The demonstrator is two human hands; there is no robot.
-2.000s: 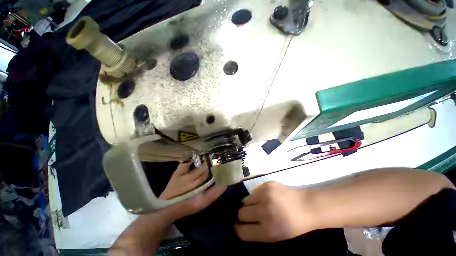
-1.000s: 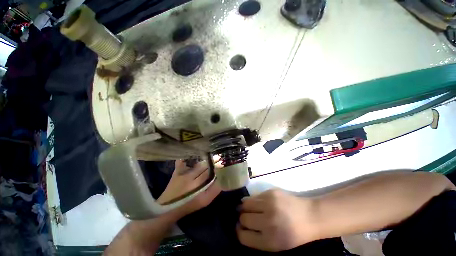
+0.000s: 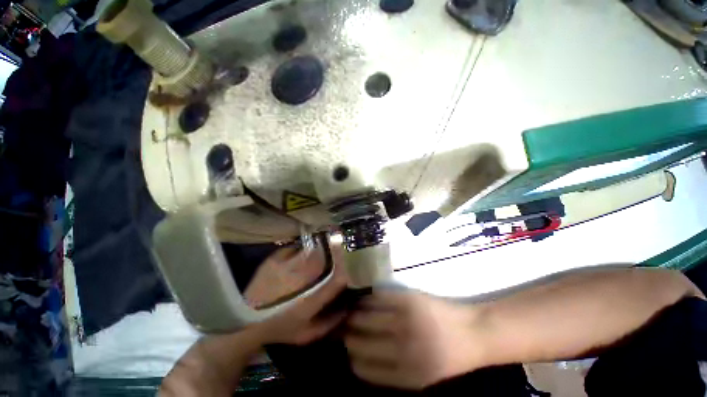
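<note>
The cream sewing machine head [image 3: 341,124] fills the upper middle. My left hand [image 3: 298,291] is beside and behind the cream loop-shaped cover [image 3: 186,267], its fingers partly seen through the opening. My right hand [image 3: 403,333] is blurred, just below the thread tension assembly [image 3: 363,225], its fingers on black fabric [image 3: 306,364]. The two hands are close together at the fabric, which bunches under and between them. The needle and presser foot are hidden.
Thread snips with a red part [image 3: 546,226] lie on the table right of the needle area, with small black fabric pieces [image 3: 422,223] near them. A green panel [image 3: 612,132] juts from the machine. Dark fabric [image 3: 112,194] hangs at the left.
My right hand has moved left, closer to my left hand and the tension assembly. The machine has shifted slightly in the view.
</note>
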